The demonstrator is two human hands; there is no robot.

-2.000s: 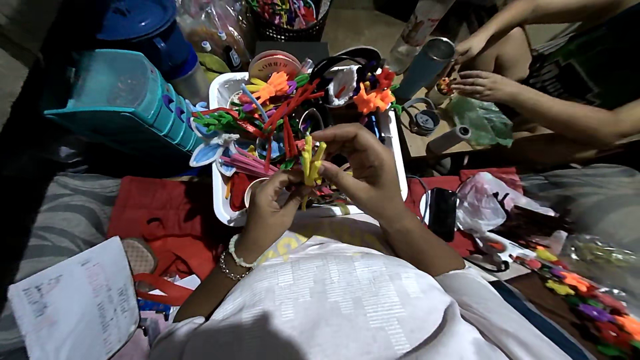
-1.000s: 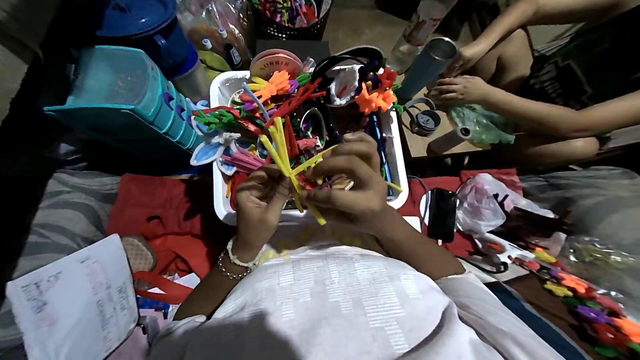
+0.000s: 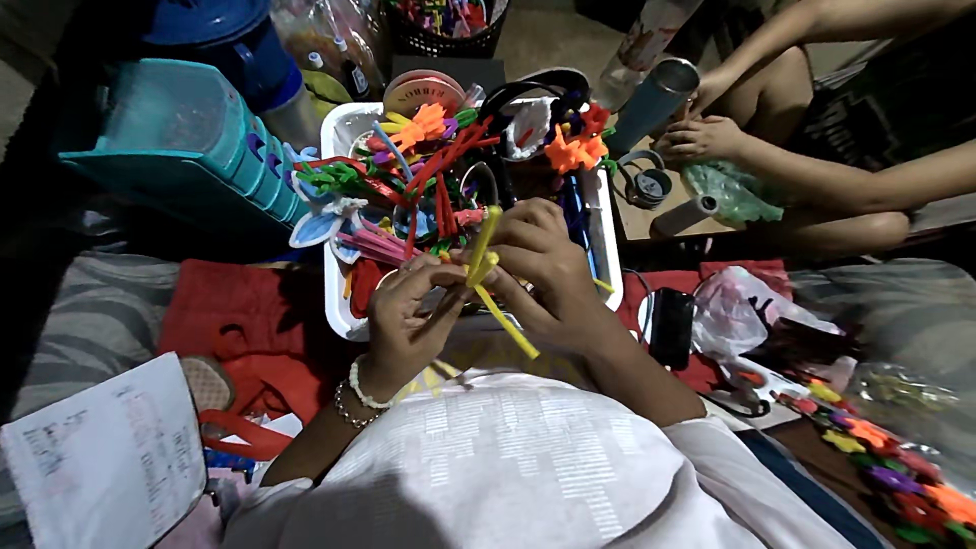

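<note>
Yellow pipe cleaners (image 3: 483,268) are held between both hands over the near edge of a white plastic basin (image 3: 334,293). My left hand (image 3: 419,305) pinches them from the left, thumb and forefinger together. From the right, my right hand (image 3: 541,274) grips the same bundle, and one strand slants down toward my shirt below its fingers. Behind the hands the basin holds red pipe cleaners (image 3: 444,171), pink ones (image 3: 381,240), orange fuzzy flowers (image 3: 422,128) and a spool of ribbon (image 3: 423,93). My fingers partly hide where the yellow strands meet.
Teal stacked drawers (image 3: 175,164) stand at left, with an open notebook (image 3: 107,457) below. A smartphone (image 3: 671,328), a white plastic bag (image 3: 736,309) and colourful fuzzy flowers (image 3: 892,479) lie at right. Another person's hands (image 3: 705,137) are beside a tumbler (image 3: 656,103) at upper right.
The yellow strands, fanned out across both hands a second ago, are now gathered closer, with one pointing down to the right. The other person's hands have drawn together beside the tumbler since two seconds ago.
</note>
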